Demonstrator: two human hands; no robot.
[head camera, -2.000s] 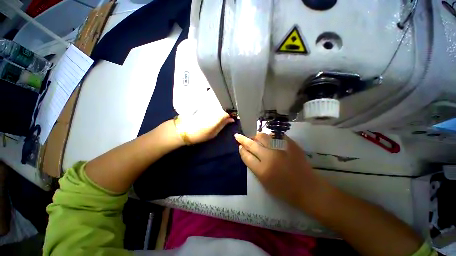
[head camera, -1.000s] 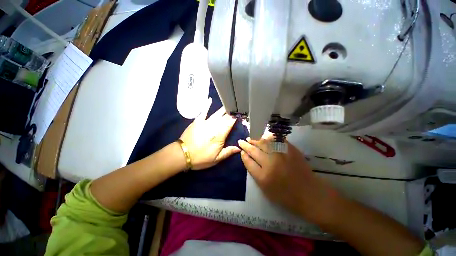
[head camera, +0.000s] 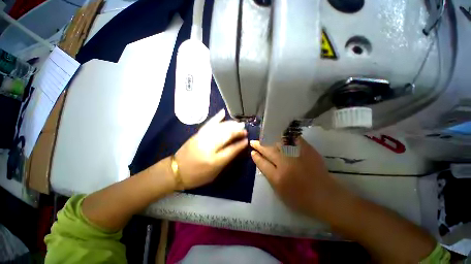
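A dark navy garment panel (head camera: 227, 180) lies under the white sewing machine head (head camera: 299, 62) and stretches to the back left. My left hand (head camera: 209, 154) rests on the panel, fingertips just in front of the presser foot area (head camera: 250, 121). My right hand (head camera: 289, 172) is at the panel's right edge, its fingertips on or beside the cloth, close to my left fingertips. Whether either hand pinches the cloth is not clear. The needle is hidden by glare and the machine head.
The white lamp paddle (head camera: 192, 82) hangs left of the head. Red-handled snips (head camera: 387, 144) lie right on the machine bed. A paper sheet (head camera: 50, 93) and brown cardboard (head camera: 46, 160) are at the left table edge, with a plastic bottle (head camera: 15, 69) beyond.
My left hand first moved back from the needle with its fingers spreading, then shifted slightly left. My right hand stays near the panel's edge. The camera view has shifted a little.
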